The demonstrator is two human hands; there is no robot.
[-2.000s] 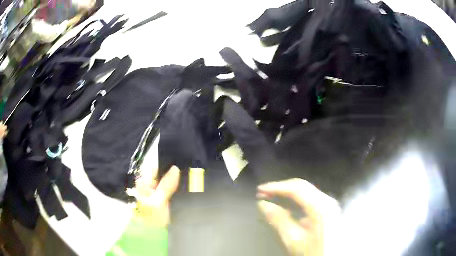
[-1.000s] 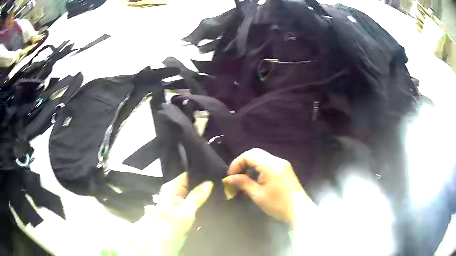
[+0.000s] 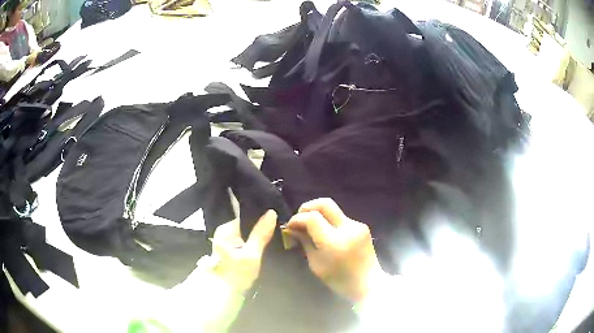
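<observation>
My left hand (image 3: 242, 250) holds a black webbing strap (image 3: 238, 170) between thumb and fingers, near the lower middle. My right hand (image 3: 332, 244) is just right of it, fingertips closed at the strap's edge on a small yellow sticker (image 3: 287, 238). The strap runs up and away from my left hand. Below the hands the black fabric is blurred. A black crescent sling bag (image 3: 98, 175) lies flat to the left, with a small pale logo and a pale zipper along its curved opening.
A large pile of black bags (image 3: 391, 130) stands beyond and right of my hands. Another heap of black straps (image 3: 39, 136) with silvery rings lies at the left. A person (image 3: 18, 49) is at the far left. Tan bags (image 3: 179, 6) lie at the table's (image 3: 189, 39) far edge.
The yellow sticker lay flat on black fabric between my hands; my right hand moved left and pinches it. My left hand took the strap. The view shifted, and the bag appears farther left.
</observation>
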